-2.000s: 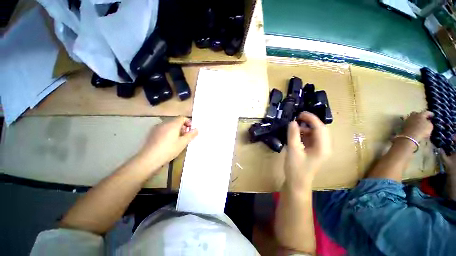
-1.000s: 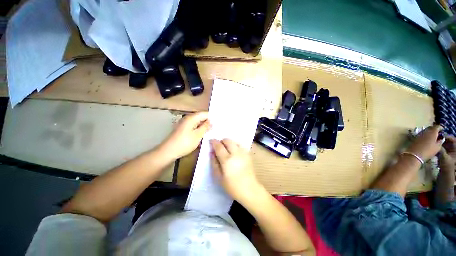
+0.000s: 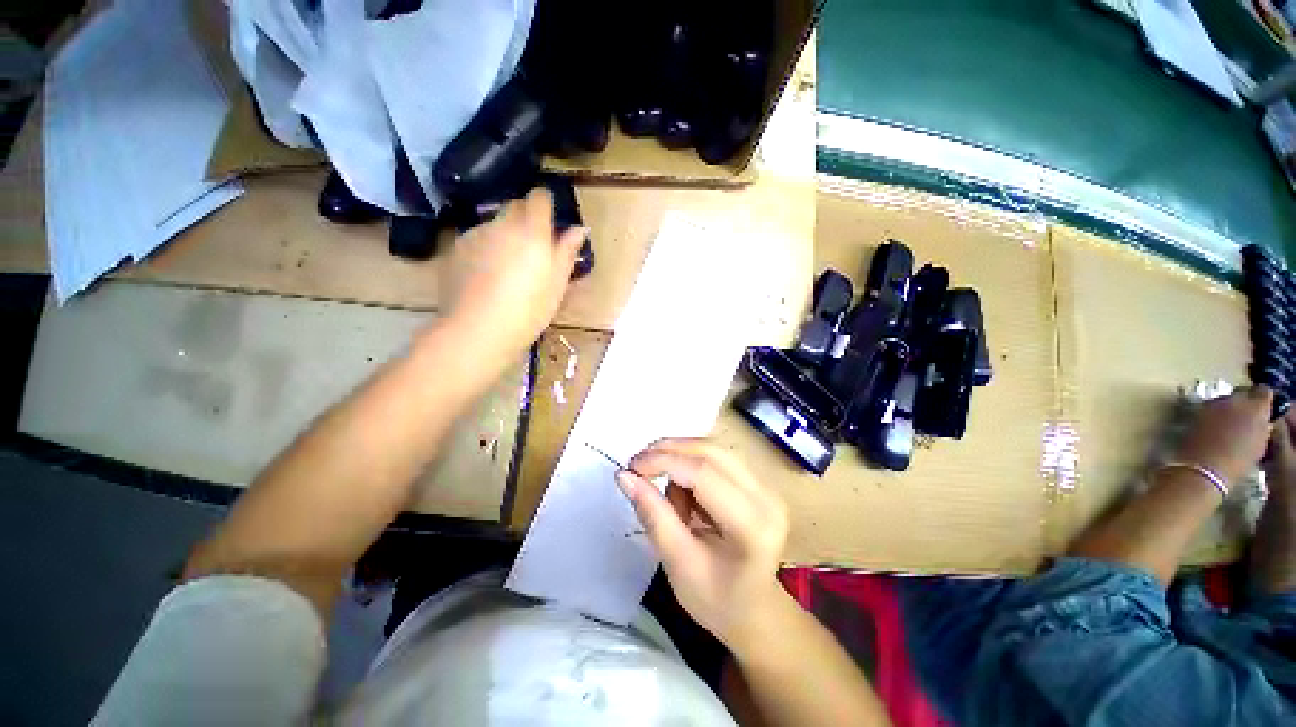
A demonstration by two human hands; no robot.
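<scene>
A long white label sheet [image 3: 647, 348] lies slanted in front of me. My right hand [image 3: 711, 528] is over its lower part, thumb and forefinger pinching a thin sliver, probably a sticker, whose dark edge points up-left. My left hand [image 3: 505, 270] is on the loose black plastic housings [image 3: 490, 142] below the carton; its fingertips are over one housing, and whether they grip it is hidden. A group of labelled housings [image 3: 867, 369] lies right of the sheet, several with pale patches at the middle.
A dark carton [image 3: 668, 176] of housings stands at the top, with crumpled white wrap [image 3: 384, 100] over its left side. Spare sheets [image 3: 121, 156] lie far left. Small scraps [image 3: 566, 372] lie left of the sheet. A neighbour's hand [image 3: 1229, 433] is at far right, near dark rows [image 3: 1269, 320].
My left hand has moved from the sheet up to the loose housings. My right hand has moved down and slightly right, now pinching a sliver. The sheet tilts more to the right.
</scene>
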